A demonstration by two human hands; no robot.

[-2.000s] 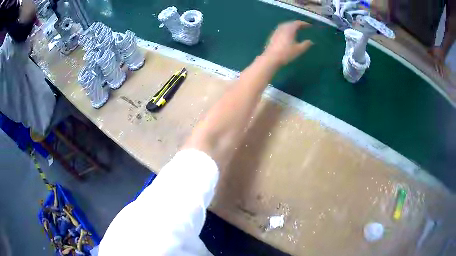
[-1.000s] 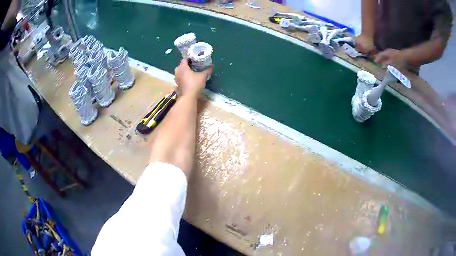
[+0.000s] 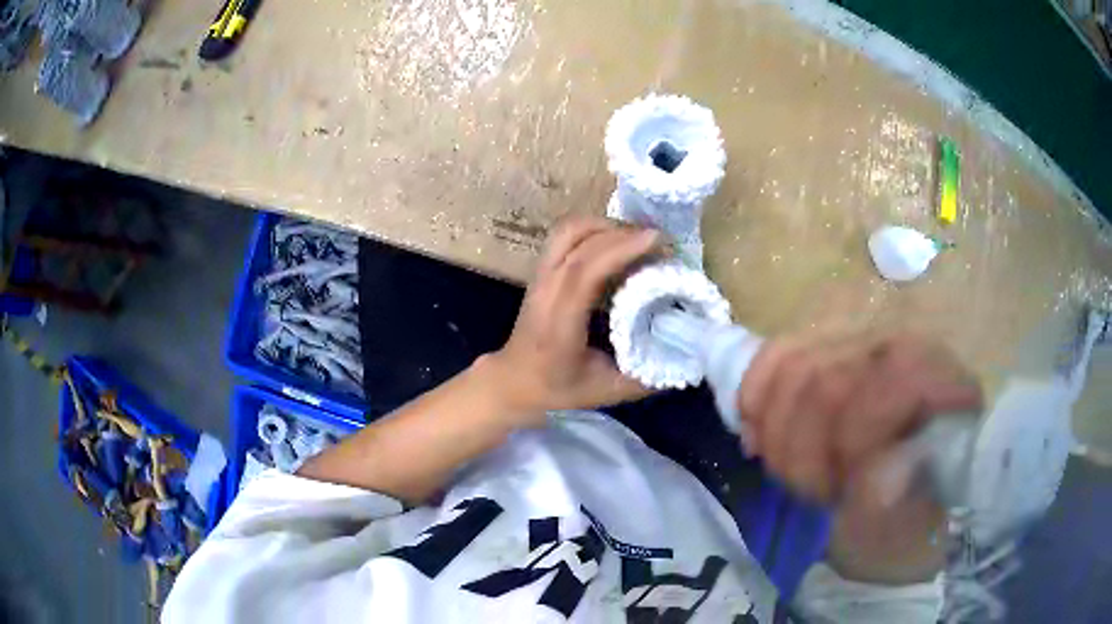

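My left hand [image 3: 567, 323] grips the whitish lower-body piece [image 3: 659, 219] from its left side, at the bench's near edge. The piece has two scalloped socket rims that face up. The far rim [image 3: 665, 149] shows a dark square hole. My right hand [image 3: 854, 414], blurred, is closed around a whitish figurine leg [image 3: 729, 356]. The leg's narrow end is inside the near socket rim [image 3: 633, 327]; how deep it sits I cannot tell. The leg's foot end is blurred behind my right hand.
A white glue bottle [image 3: 902, 252] and a green-yellow stick [image 3: 948, 180] lie on the bench at right. A black-yellow utility knife [image 3: 228, 27] and grey-white pieces [image 3: 79, 61] are at upper left. Blue crates of parts [image 3: 250, 319] stand below. The green conveyor [image 3: 1037, 61] is at upper right.
My left hand has brought the lower-body piece from the conveyor to the bench's near edge. My right hand has come into view holding a leg at its socket. The view has tilted down.
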